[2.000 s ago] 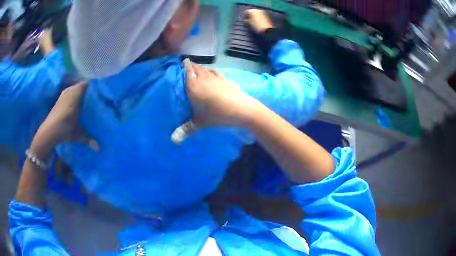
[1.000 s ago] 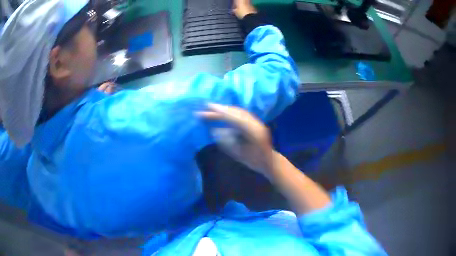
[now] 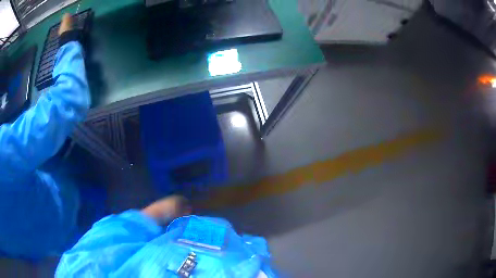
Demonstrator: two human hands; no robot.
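Note:
My left hand (image 3: 167, 208) is small and blurred at the bottom, just above my blue smock's chest. Its fingers are partly hidden, and I cannot tell whether it holds anything. My right hand is not in view. A blue plastic stool (image 3: 177, 127) stands in front of me, partly under the edge of a green-topped bench (image 3: 122, 76). A coworker's hand rests on a black gridded tray (image 3: 48, 59) on the bench at the upper left.
The coworker's blue sleeve and body fill the left side. Dark flat equipment (image 3: 245, 24) and a bright white-blue piece (image 3: 224, 62) lie on the bench. Metal bench legs stand beside the stool. A yellow line (image 3: 326, 169) crosses the grey floor.
My view has swung right, so the coworker has shifted to the left edge. My right hand, earlier at the coworker's back, has left the view. My left hand shows low at the chest.

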